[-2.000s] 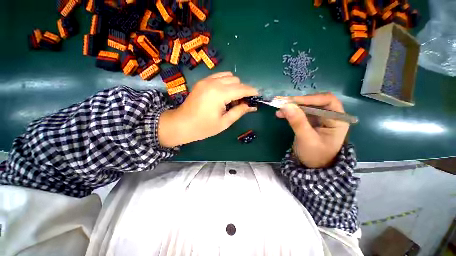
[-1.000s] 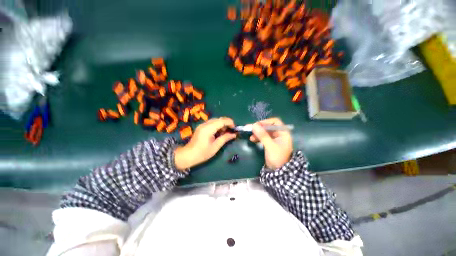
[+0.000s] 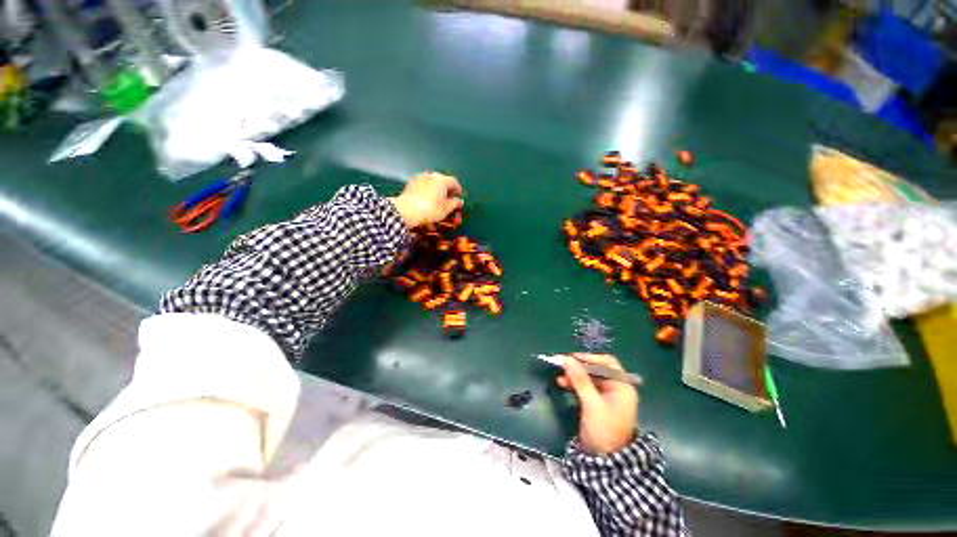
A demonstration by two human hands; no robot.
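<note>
My left hand [image 3: 428,199] is at the far edge of the left pile of black-and-orange housings [image 3: 449,275]; whether its curled fingers hold a housing cannot be told. My right hand [image 3: 607,404] holds the slim silver tweezers [image 3: 614,372] above the bench, tips pointing left. Just beyond the tips is the loose pile of tiny grey pins [image 3: 592,331]. A small dark housing [image 3: 519,399] lies alone near the table edge, left of my right hand.
A larger housing pile [image 3: 656,241] lies beyond the pins. The parts box [image 3: 722,393], a green-handled tool [image 3: 773,390] and a clear plastic bag [image 3: 813,288] are at the right. Orange-and-blue scissors or cutters [image 3: 213,203] and a white-filled bag [image 3: 236,105] are at the left.
My left hand has left the tweezer tips and reached out to the far side of the left pile. My right hand still holds the tweezers. The view has turned and shows more of the bench.
</note>
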